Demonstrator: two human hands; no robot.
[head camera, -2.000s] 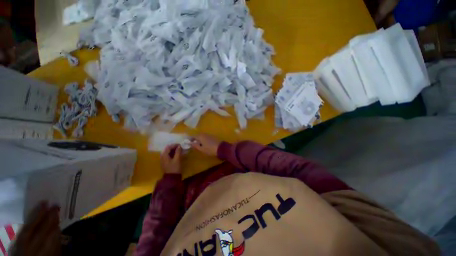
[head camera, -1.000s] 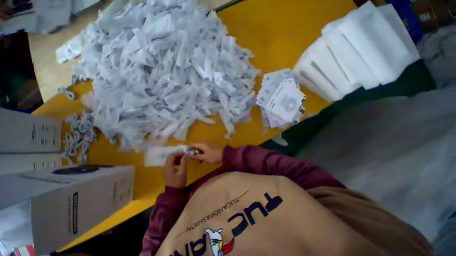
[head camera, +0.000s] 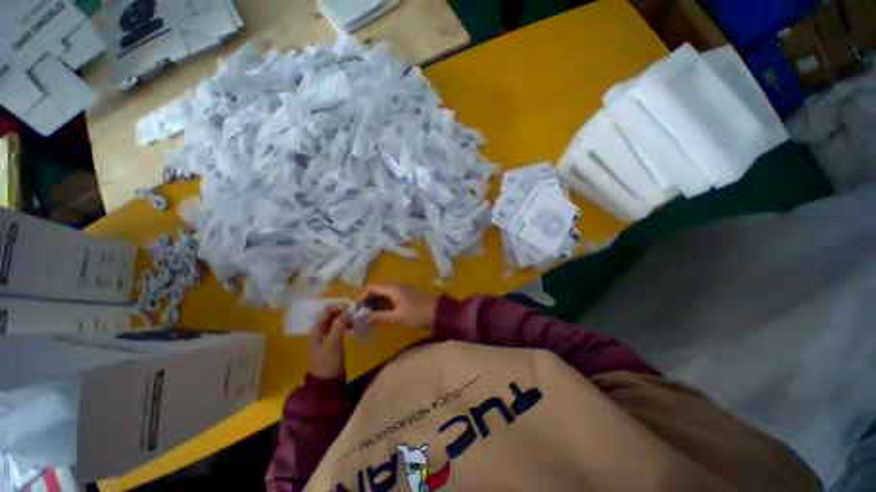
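Observation:
My left hand (head camera: 329, 338) and my right hand (head camera: 398, 306) meet over the yellow table's near edge. Their fingertips pinch a small white-grey packet (head camera: 361, 317) between them; its contents are too blurred to tell. A flat white strip (head camera: 304, 315) lies just left of my left fingertips. Beyond the hands is a big heap of white-grey packets (head camera: 336, 163). A cluster of small grey parts (head camera: 170, 279) lies left of the heap.
White cartons (head camera: 173, 394) stand at left. Leaflets (head camera: 538, 219) and white foam pads (head camera: 672, 125) lie right of the heap. Flat printed cartons (head camera: 165, 36) and a white square object (head camera: 355, 8) lie on the pale board. Translucent film (head camera: 759, 307) hangs at right.
The view has shifted, showing more of the pale board and flat cartons. Both hands stay together at the packet with small finger movements. A blurred hand seen earlier at lower left is gone.

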